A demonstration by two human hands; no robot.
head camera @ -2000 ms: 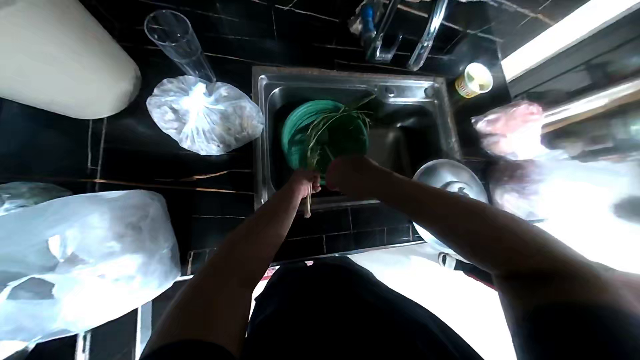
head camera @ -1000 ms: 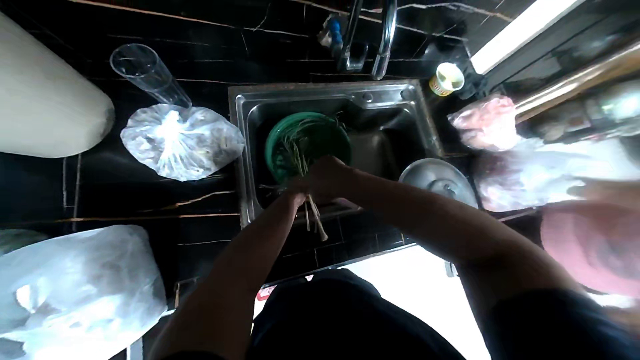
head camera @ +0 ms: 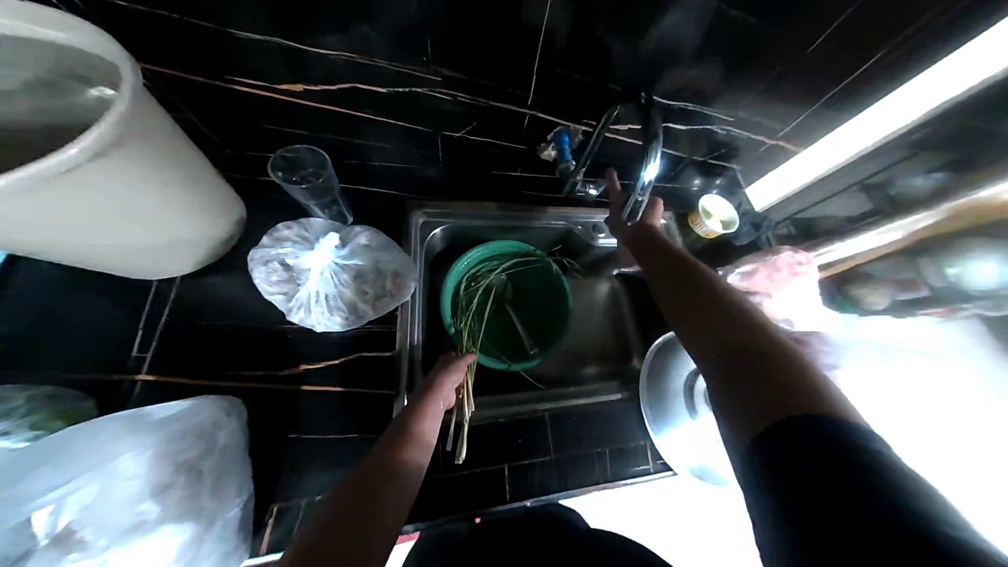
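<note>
My left hand (head camera: pixel 450 379) is closed around a bundle of long thin green stalks (head camera: pixel 476 315) near the sink's front left edge. Their leafy ends lie over a green plastic basin (head camera: pixel 450 293), and pale root ends stick out below the hand. A utensil with a long handle (head camera: pixel 520 327) is in the basin, which sits in the left part of a stainless steel sink (head camera: pixel 602 315). At the back, my right hand (head camera: pixel 632 216) is raised at the chrome faucet (head camera: pixel 650 161), fingers apart around its spout; whether it grips anything is unclear.
Left of the sink are a knotted clear plastic bag (head camera: pixel 331 276), a clear cup (head camera: pixel 309 181), a large whitish container (head camera: pixel 142 173) and a big plastic bag (head camera: pixel 150 488). To the right are a metal lid or bowl (head camera: pixel 669 409), a small paper cup (head camera: pixel 713 216) and a pinkish bag (head camera: pixel 776 276).
My right hand has left the stalks and moved up to the faucet. My left hand still holds the stalks, now at the basin's left side.
</note>
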